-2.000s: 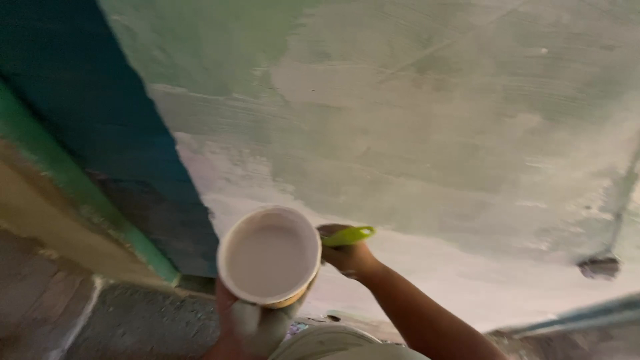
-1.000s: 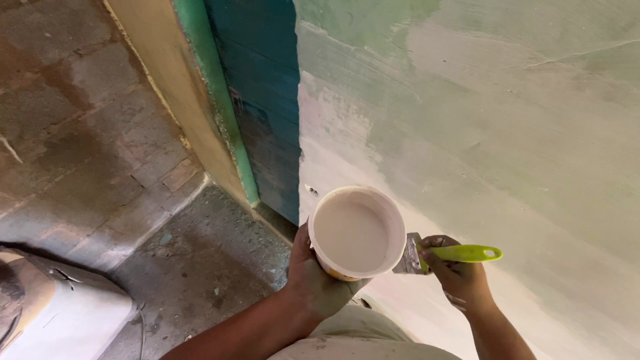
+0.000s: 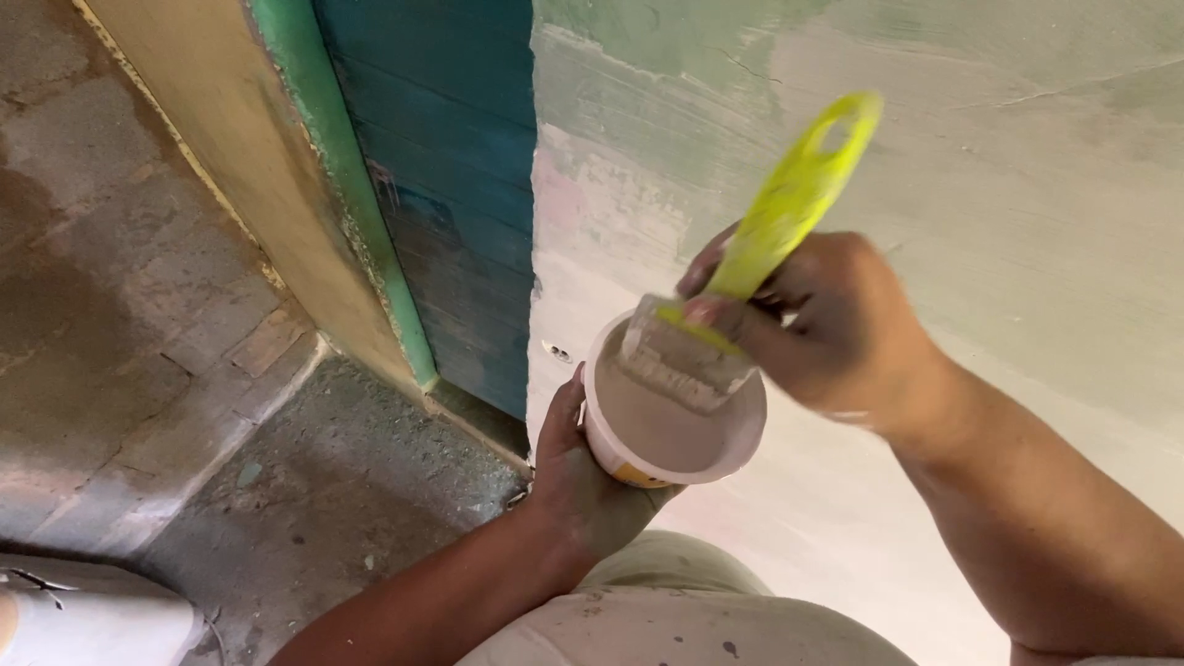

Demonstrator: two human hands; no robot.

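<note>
My left hand (image 3: pixel 587 481) holds a round white plastic tub (image 3: pixel 603 430) from below and the left side. Pale pinkish paint (image 3: pixel 666 439) fills much of the tub. In my right hand (image 3: pixel 823 324) is a flat paintbrush with a lime-green handle (image 3: pixel 791 203), which tilts up and to the right. The brush's coated metal band and bristles (image 3: pixel 684 365) are over the tub's mouth, with the tip at or in the paint; how deep cannot be told. Beyond the tub stands a wall (image 3: pixel 971 176) of worn green partly covered with pale paint.
Left of the wall is a dark teal door or panel (image 3: pixel 444 185) with a green frame (image 3: pixel 324 166). A block wall (image 3: pixel 111 240) and stained concrete floor (image 3: pixel 342 481) lie further left. A white container (image 3: pixel 102 620) stands at the lower left.
The brush has moved from beside the tub's right side to over its mouth, and its handle now points upward. The view has swung left since the oldest frame.
</note>
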